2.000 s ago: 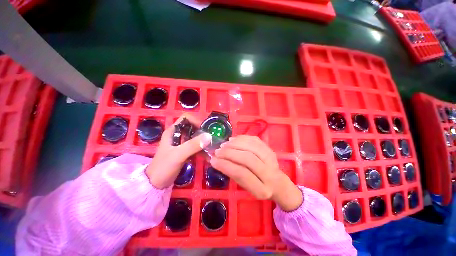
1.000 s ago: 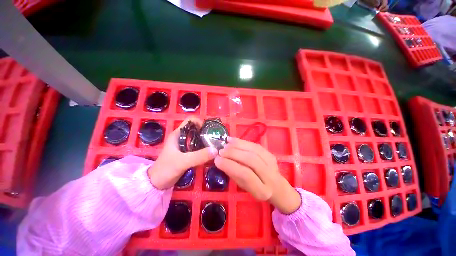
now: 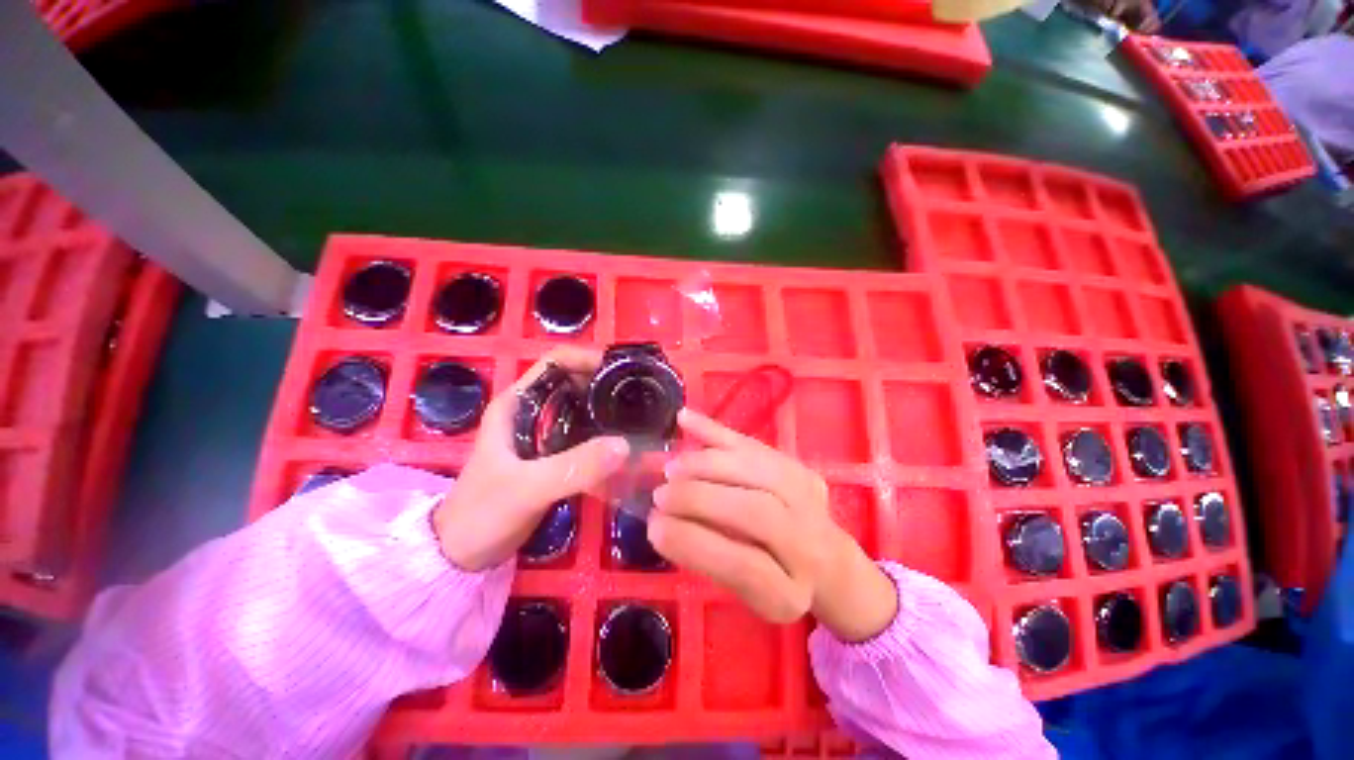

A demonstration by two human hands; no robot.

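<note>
My left hand (image 3: pixel 520 472) holds two round black watch heads over the main red tray (image 3: pixel 854 270). One watch head (image 3: pixel 637 395) shows its dark underside between my hands; the other (image 3: pixel 548 413) is tilted on edge against my left fingers. My right hand (image 3: pixel 750 512) is at the lower right of the first one, its thumb and fingertips pinching a clear film (image 3: pixel 631 483) that hangs below the watch head. Glossy black discs sit in pockets at the left and below my hands. Some discs are partly hidden by my hands.
A second red tray (image 3: pixel 1025 275) with discs lies at the right. A red loop (image 3: pixel 760 398) and a shiny clear piece (image 3: pixel 695 305) lie on the main tray. A grey post (image 3: pixel 164 186) slants at left. Other red trays (image 3: pixel 1221 112) stand around, and a person's sleeve shows at upper right.
The green glow on the watch head's underside is gone and the underside is dark. My right fingers have moved slightly down from it, and the clear film now shows below it.
</note>
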